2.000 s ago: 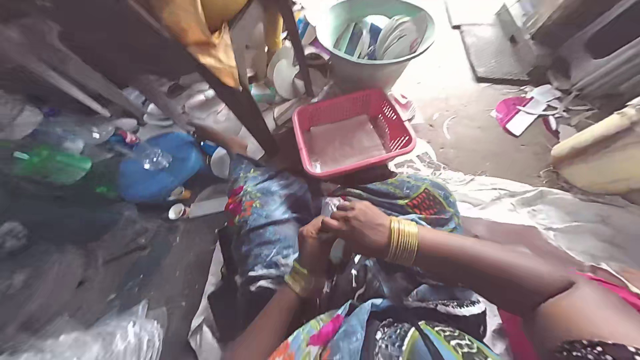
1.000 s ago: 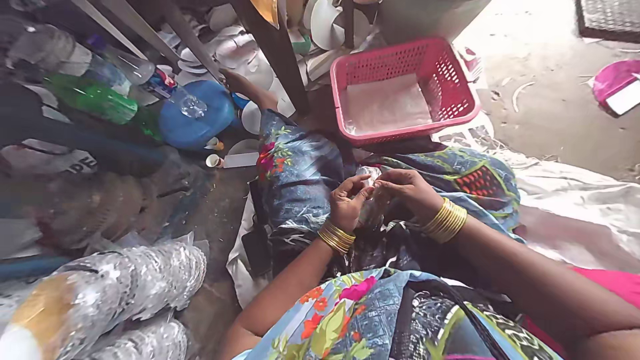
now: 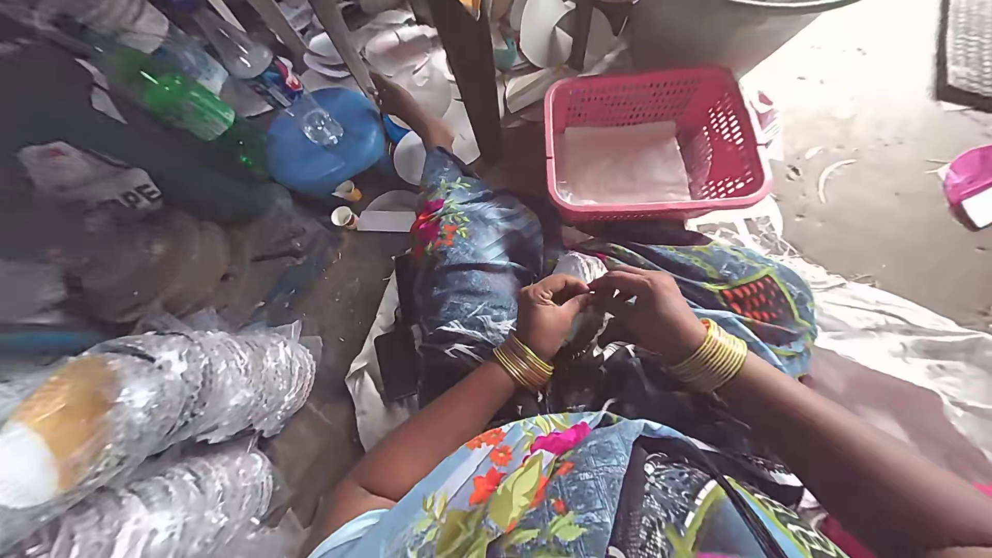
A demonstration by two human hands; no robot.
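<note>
Both my hands meet above my lap, fingertips pinched close together. My left hand has its thumb and forefinger pressed together, and my right hand has curled fingers touching the same spot. Just behind and beneath the fingers is a crumpled whitish, partly clear piece, which looks like plastic film; the fingers cover most of it. Beyond my knees stands a pink perforated plastic basket with a flat, translucent whitish sheet or stack on its bottom. Gold-coloured bangles circle both wrists.
Stacks of plastic-wrapped discs lie at the lower left. A blue round lid or stool, a green plastic bottle and small paper cups are at the upper left. A large tub stands behind the basket. White sheeting lies right.
The view has shifted considerably. My hands were close together around a small whitish piece a second ago; now their fingertips meet in front of it, nearer my body.
</note>
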